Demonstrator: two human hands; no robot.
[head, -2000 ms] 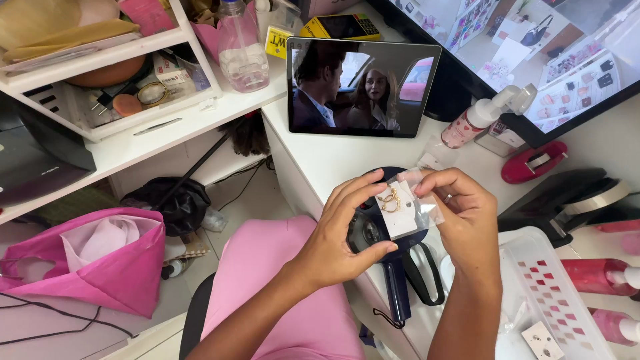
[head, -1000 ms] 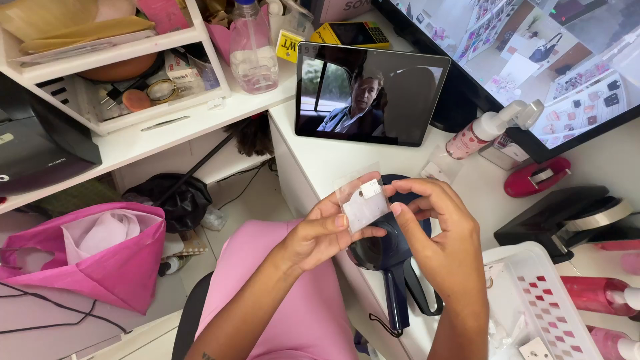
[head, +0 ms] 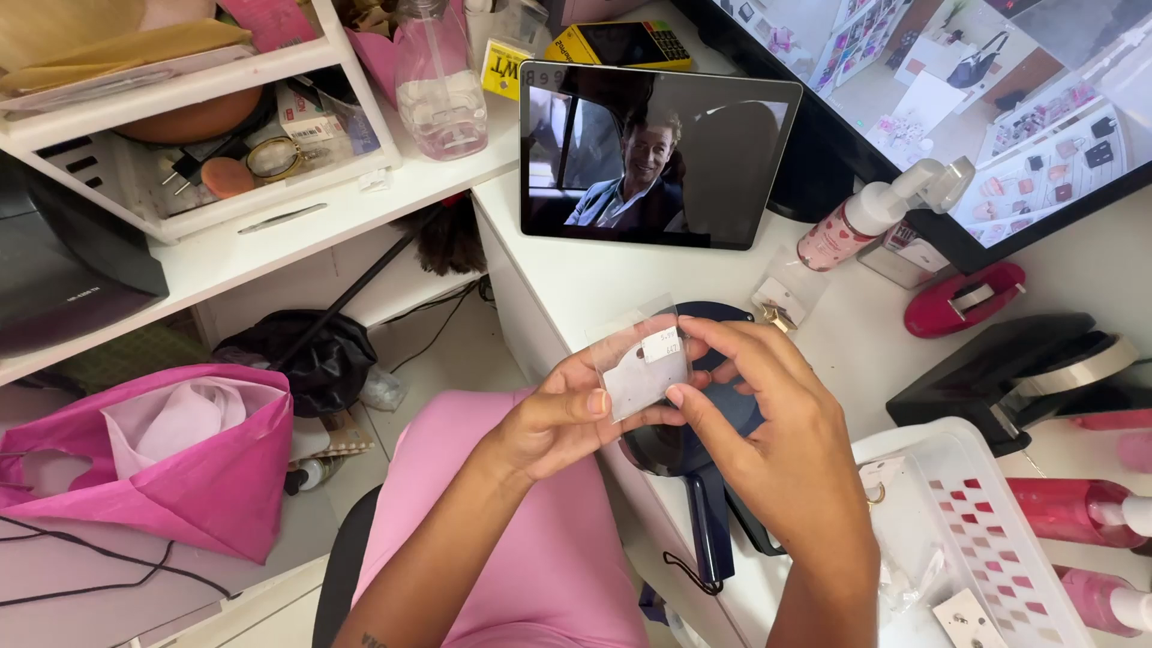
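A clear plastic bag point(head: 630, 384) with a white jewelry card inside is held between both hands, its back side up, with a small white price sticker near the upper right. My left hand point(head: 558, 414) grips it from the left and below, thumb on the lower left corner. My right hand point(head: 765, 405) pinches its right edge between thumb and fingers. Below the hands lies a dark blue handheld device point(head: 711, 513) with a wrist cord, partly covered by them. Just beyond, another bagged card with a gold-coloured piece point(head: 776, 308) rests on the white desk.
A tablet point(head: 657, 157) stands behind the hands, a monitor point(head: 981, 117) to its right. A pink foam-pump bottle point(head: 846, 229), a magenta tape dispenser point(head: 963, 301) and a black one point(head: 1026, 387) stand at right. A white perforated basket point(head: 981, 540) holds carded jewelry. A pink bag point(head: 207, 477) is at lower left.
Two seconds ago the card's front with gold hoop earrings faced up; now its back with the sticker shows. My right hand has taken hold of the bag's right edge since one second ago.
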